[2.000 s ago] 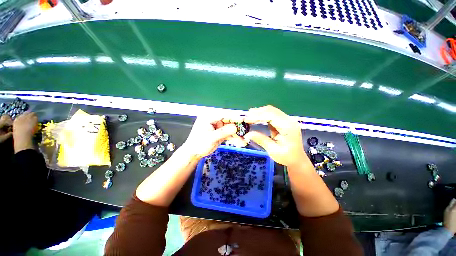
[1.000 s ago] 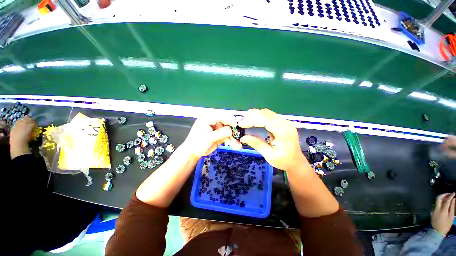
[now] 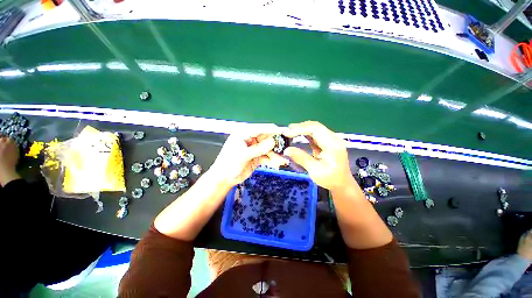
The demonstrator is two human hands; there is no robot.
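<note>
A small round unit (image 3: 279,143), black with a green and metallic face, is held between the fingertips of both hands above the far edge of the blue tray. My left hand (image 3: 248,156) grips its left side with thumb and fingers. My right hand (image 3: 319,156) is at its right side, thumb and forefinger close to it. The blue tray (image 3: 226,228) lies just below the hands and holds a heap of tiny black parts (image 3: 269,205). Fine detail of the unit is hidden by the fingers.
Round circuit units (image 3: 175,165) lie loose at left, more (image 3: 376,177) at right. A clear bag of yellow parts (image 3: 93,162) is far left; green strands (image 3: 413,176) lie right. The green belt (image 3: 262,105) carries scattered units. Another person's hand (image 3: 8,157) and a grey sleeve (image 3: 496,282) show at the sides.
The unit stays between both hands, its face tilted differently. A unit on the belt has moved left; another has appeared at right and moved left. The neighbours' hands have shifted.
</note>
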